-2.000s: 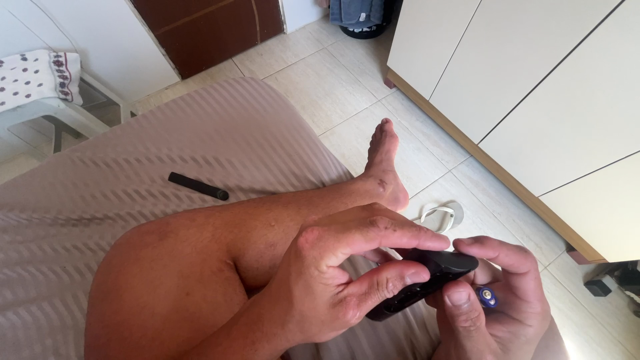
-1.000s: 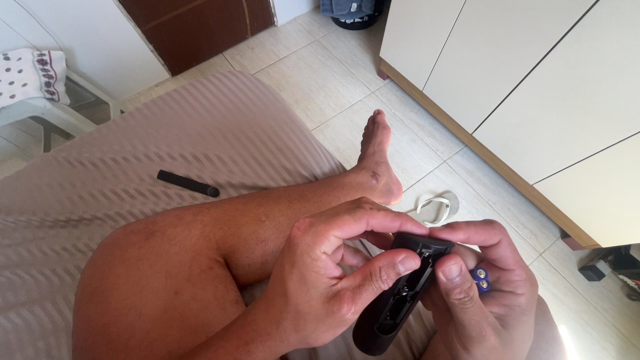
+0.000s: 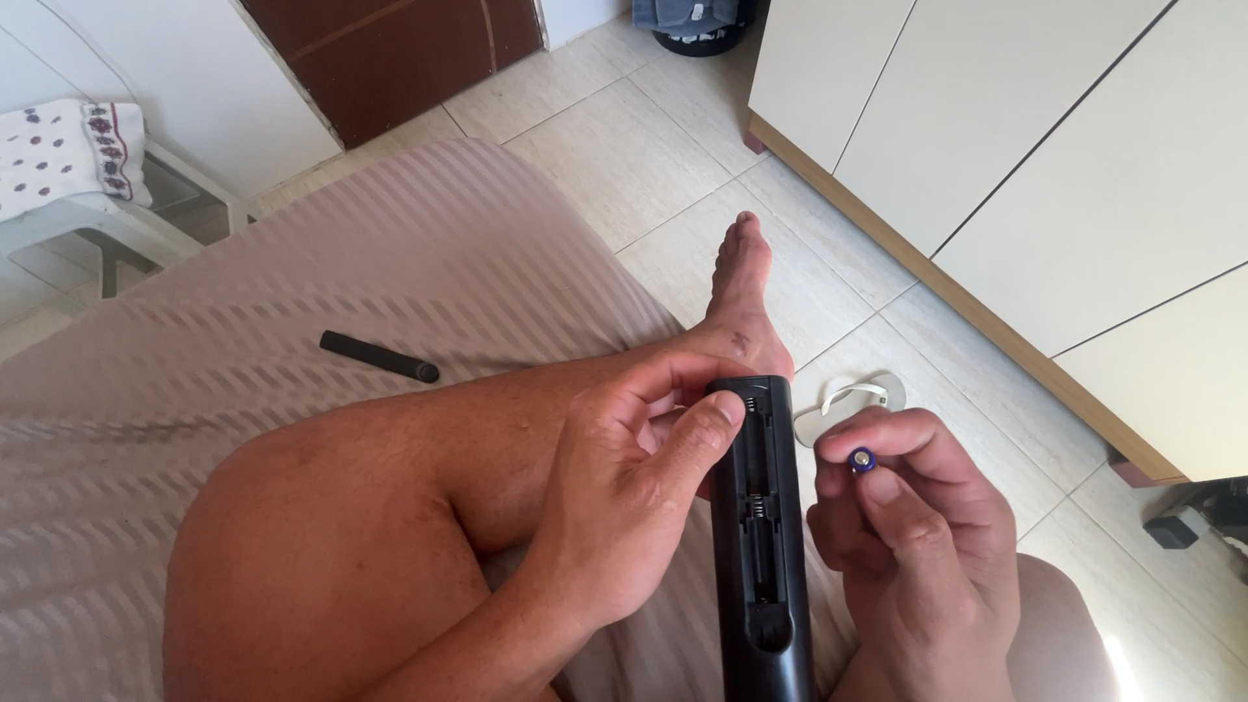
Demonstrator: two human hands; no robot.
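My left hand (image 3: 634,478) grips the upper end of a black remote control (image 3: 726,585), thumb on its edge. The remote's back faces up, and its long battery compartment (image 3: 758,517) lies uncovered, with metal springs and no battery visible in it. To the right of the remote, my right hand (image 3: 926,526) pinches a blue battery (image 3: 863,460) between thumb and index finger, its metal end toward the camera. Whether a second battery is in that hand cannot be told. A slim black cover (image 3: 378,357) lies on the striped bedsheet, left of the remote and beyond my bent leg.
The striped bedsheet (image 3: 390,244) spreads under my legs. A white flip-flop (image 3: 882,390) lies on the tiled floor near my foot. Pale cabinets (image 3: 1024,146) stand at the right, a plastic chair (image 3: 127,224) with a patterned cloth (image 3: 58,156) at the left. A brown door (image 3: 409,58) is at the back.
The remote has turned so that its open compartment faces the camera. My right hand has moved off the remote to the right, with a blue battery in its fingers.
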